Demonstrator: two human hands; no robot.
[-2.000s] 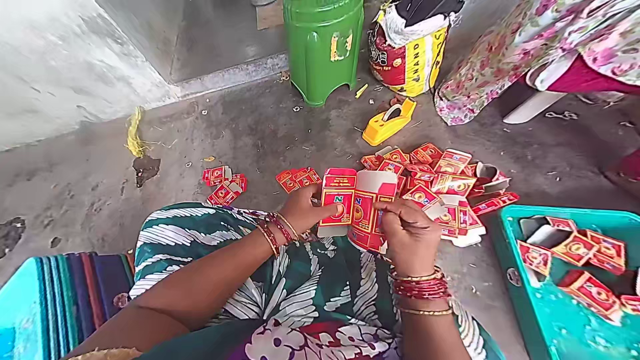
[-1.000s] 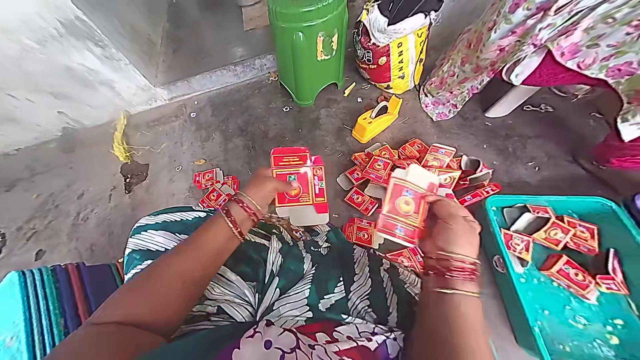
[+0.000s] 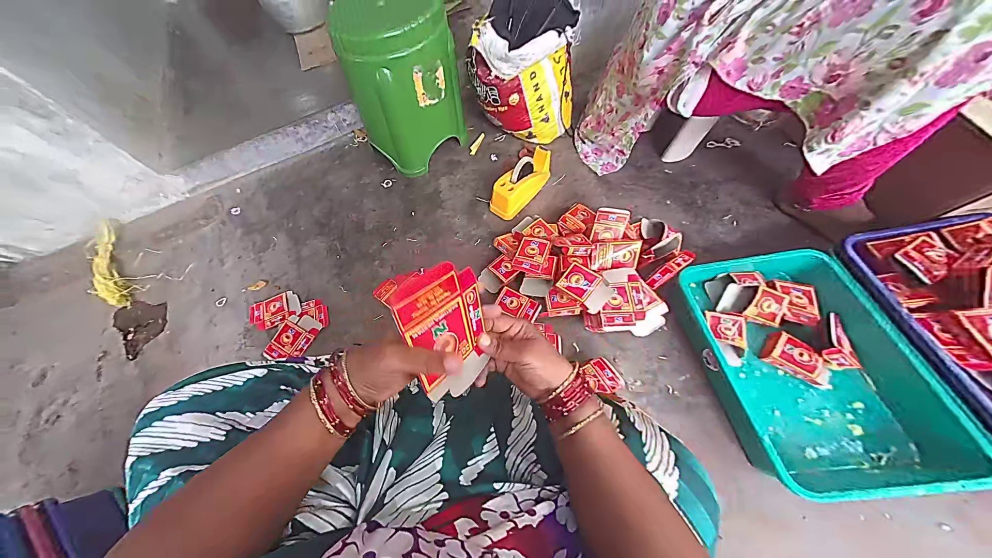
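Note:
Over my lap I hold a red printed carton (image 3: pixel 434 310), its top flaps unfolded. My left hand (image 3: pixel 403 368) grips its lower left part, the thumb across the printed front. At its right side, the fingers of my right hand (image 3: pixel 523 353) pinch the edge and the pale lower flap. Just beyond my right hand lies a pile of small red cartons (image 3: pixel 581 283) on the floor. A smaller group of red cartons (image 3: pixel 287 333) lies to the left, beyond my knee.
A teal tray (image 3: pixel 728 418) with several cartons stands at right, beside a blue tray (image 3: pixel 903 318) of cartons. Ahead are a yellow tape dispenser (image 3: pixel 521 186), a green plastic stool (image 3: pixel 399 85) and a printed sack (image 3: pixel 527 85). A person in floral cloth (image 3: pixel 829 70) is at upper right.
The carton my right hand held a second ago is out of that hand. Both hands have come together on one carton. The view has shifted toward the right.

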